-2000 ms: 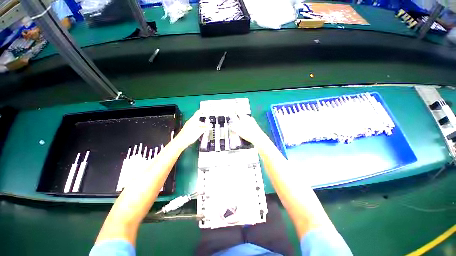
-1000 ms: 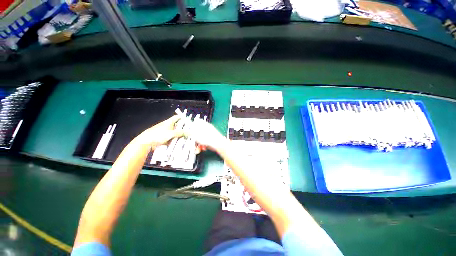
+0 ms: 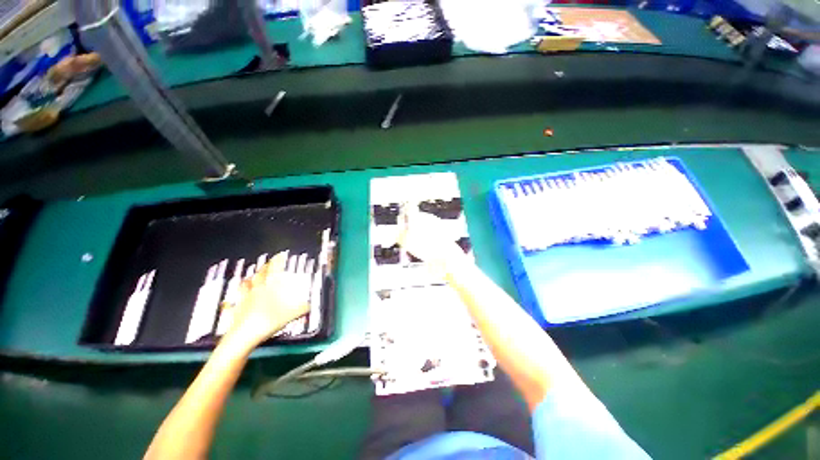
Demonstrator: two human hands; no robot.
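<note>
My left hand (image 3: 268, 304) lies over the white pen-shaped units (image 3: 209, 301) in the black tray (image 3: 216, 199); its fingers reach among them, and whether it grips any is unclear. More units (image 3: 135, 310) lie at the tray's left side. My right hand (image 3: 426, 239) is over the pale fixture (image 3: 432, 337), at its black slotted holders (image 3: 387, 214). The fingers are blurred near a slim white piece, and I cannot tell whether they hold it. The blue tray (image 3: 629, 310) on the right holds a dense row of white units (image 3: 607, 211).
A cable with a white connector (image 3: 340, 349) lies at the fixture's lower left. A metal post (image 3: 157, 99) stands behind the black tray. Loose units (image 3: 391, 112) lie on the dark central strip. Another slotted fixture (image 3: 791, 193) is at the far right. A black tray of units (image 3: 406, 52) sits on the facing bench.
Both hands were together over the black tray a second ago. My right hand has moved right onto the fixture's holders; my left hand remains in the tray. The view has shifted.
</note>
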